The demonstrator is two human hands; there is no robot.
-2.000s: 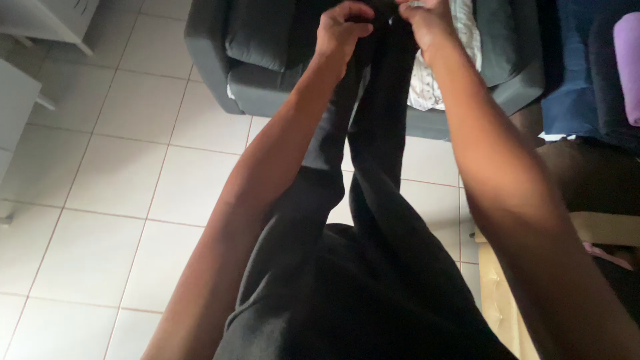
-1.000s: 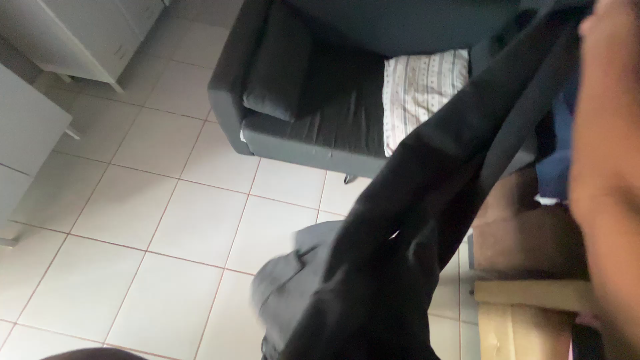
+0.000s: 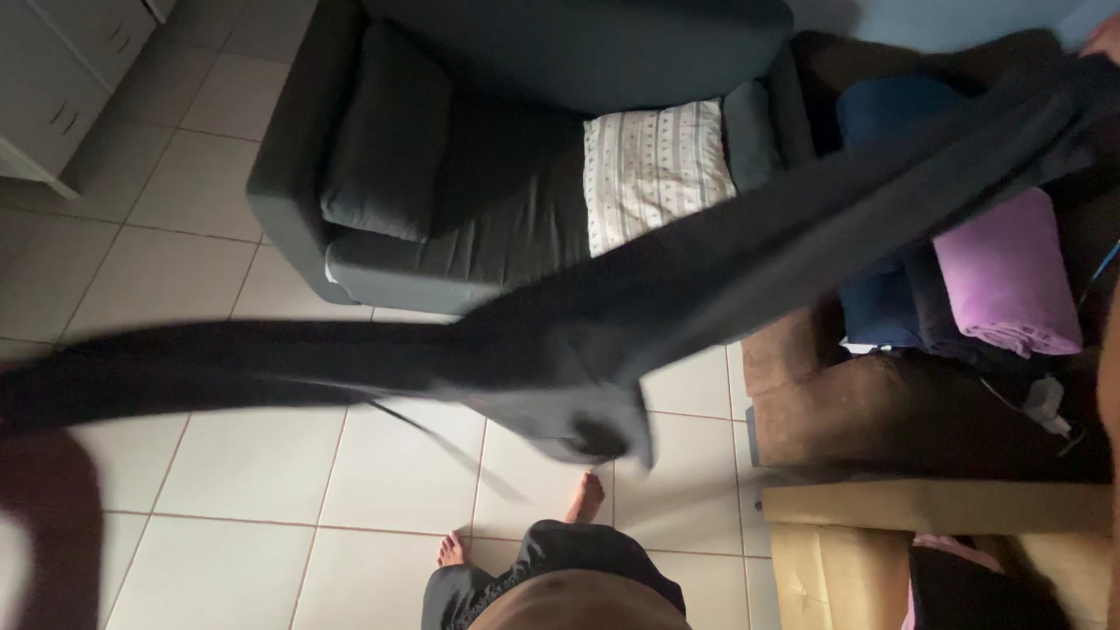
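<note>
A pair of dark trousers (image 3: 542,350) is stretched across the view, blurred by motion, its waist part sagging in the middle. At the upper right edge, my right hand (image 3: 1104,39) is partly visible, closed on one leg end. The other leg runs off the left edge, where my blurred left forearm (image 3: 52,525) shows below it; the left hand itself is outside the frame.
A dark grey sofa (image 3: 394,271) holds a dark cushion (image 3: 389,131) and a patterned cushion (image 3: 656,175). On a brown seat (image 3: 840,402) at right lie folded dark cloths and a rolled purple cloth (image 3: 1011,271). A tan box (image 3: 840,560) stands below; a white cabinet (image 3: 52,96) is upper left.
The trousers have gone from hanging lengthwise between my body and both hands to spanning the view sideways. My hands have moved far apart, toward opposite edges. The view has shifted.
</note>
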